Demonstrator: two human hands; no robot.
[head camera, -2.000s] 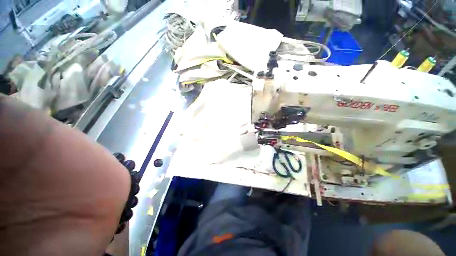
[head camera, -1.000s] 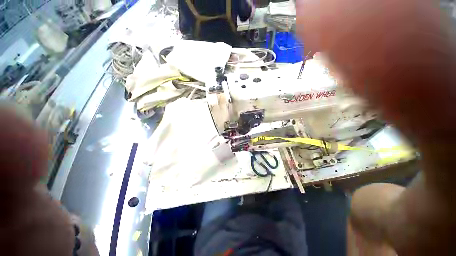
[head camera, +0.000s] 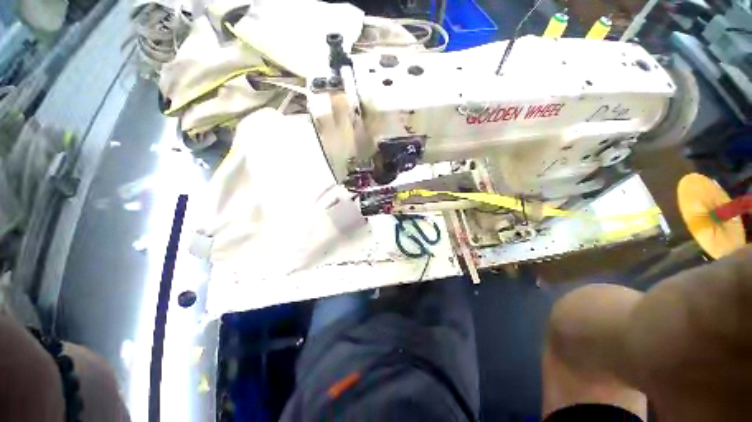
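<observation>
A beige fabric panel (head camera: 276, 194) lies on the white machine bed, its right edge at the needle area (head camera: 375, 198) of the off-white sewing machine (head camera: 511, 107). Yellow binding tape (head camera: 486, 200) runs across the bed to the needle area. Dark-handled snips (head camera: 416, 236) lie on the bed just right of the panel. My left wrist or forearm, with a black bead bracelet, is blurred at the lower left edge; the hand itself is not visible. Parts of my right arm, blurred, fill the lower right; no right hand can be made out.
Beige bags with yellow edges (head camera: 223, 74) are heaped behind the machine. A shiny metal counter (head camera: 124, 222) runs along the left. A yellow-orange reel (head camera: 711, 216) with a red centre is at the right. A blue bin (head camera: 466, 25) and yellow-green thread cones (head camera: 556, 26) are behind.
The large blurred hand shapes close to the camera have left the upper right and left. The view has shifted, bringing the reel into sight. The panel and snips keep their places on the bed.
</observation>
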